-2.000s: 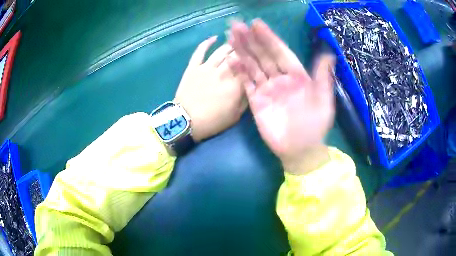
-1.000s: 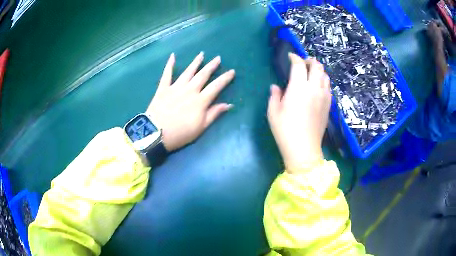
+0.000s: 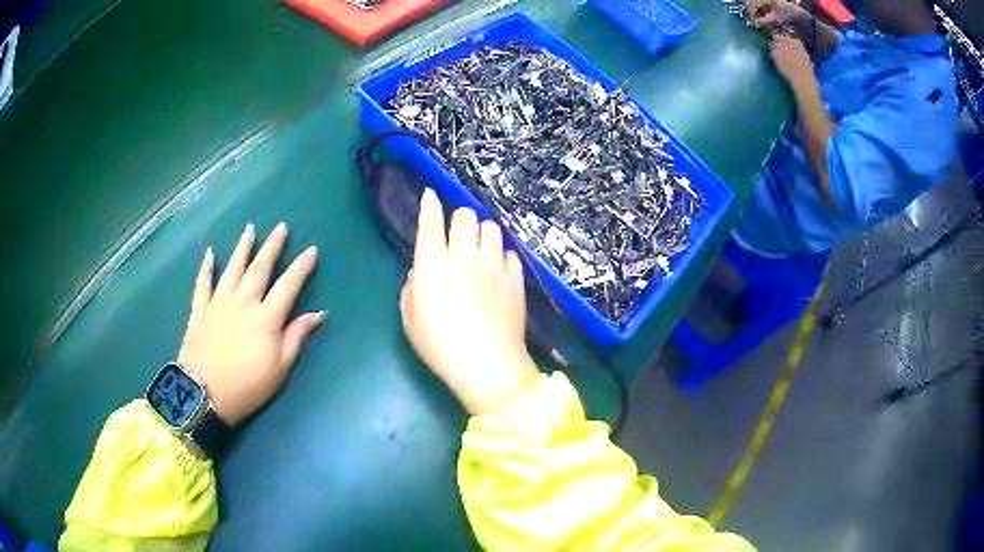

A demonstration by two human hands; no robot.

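Observation:
My left hand (image 3: 246,329), with a square smartwatch (image 3: 178,397) on its wrist, lies palm down on the green bench (image 3: 335,431) with fingers spread, holding nothing. My right hand (image 3: 469,297) is over the black screwdriver (image 3: 397,199), which lies along the near left side of the blue parts bin (image 3: 680,259). Its index finger points forward and the other fingers are curled. Whether it grips the screwdriver is hidden. The bin is full of small silver and black metal parts (image 3: 561,162).
A red-orange board (image 3: 367,22) is at the top. A small blue bin (image 3: 650,24) stands beyond the large one. A person in blue (image 3: 863,140) sits at the right. A black cord hangs by the bench edge. A yellow line (image 3: 771,415) crosses the grey floor.
The view has turned right, so the bin sits nearer the middle and the person shows more. My hands have parted from each other; my right hand has moved to the screwdriver, my left onto the bench.

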